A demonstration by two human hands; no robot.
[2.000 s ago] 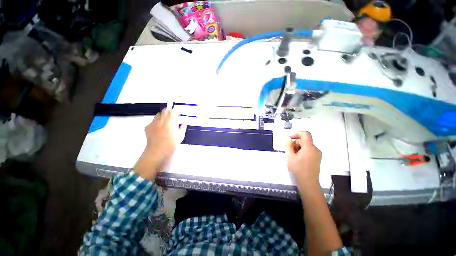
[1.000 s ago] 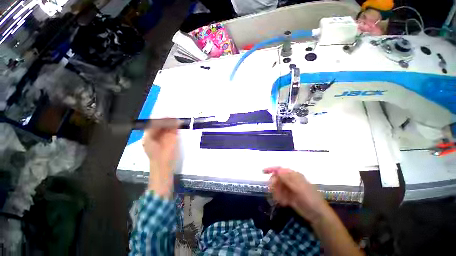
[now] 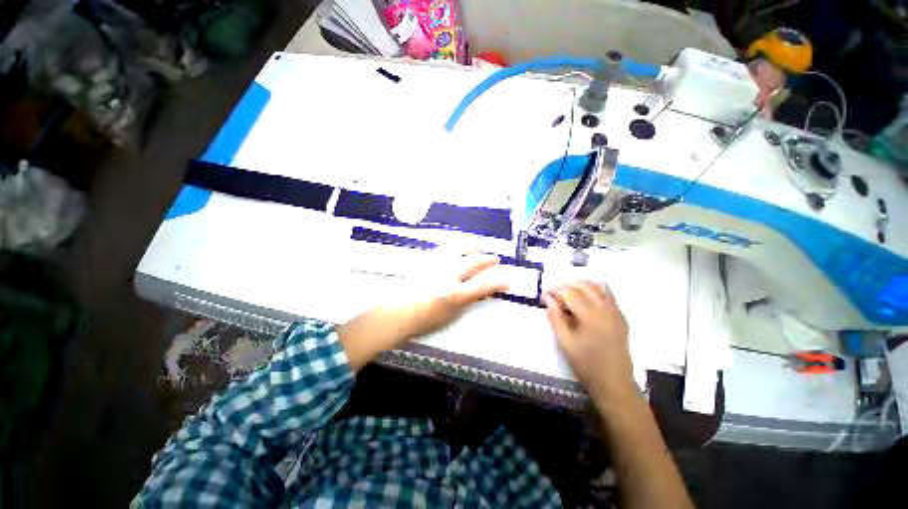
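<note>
A white strip (image 3: 522, 282) lies on dark cloth, which shows as a dark outline around it, just in front of the needle area of the sewing machine (image 3: 687, 214). My left hand (image 3: 476, 281) rests on its left part, covering it. My right hand (image 3: 587, 308) has its fingertips at its right end; whether they pinch it cannot be told. A wide dark strip (image 3: 458, 218) lies left of the needle, with a narrow dark strip (image 3: 393, 239) in front of it. The presser foot (image 3: 524, 245) shows just behind the white strip.
A long dark strip (image 3: 259, 186) crosses the blue patch (image 3: 234, 124) at the left. White strips (image 3: 705, 333) hang over the front edge at the right. An orange-handled tool (image 3: 818, 362) lies far right. A blue tube (image 3: 488, 87) curves behind the needle. A pink packet (image 3: 426, 27) stands at the back.
My left hand has moved right from the long dark strip to the white strip on dark cloth. My right hand has moved up from the front edge to its right end. The view has shifted.
</note>
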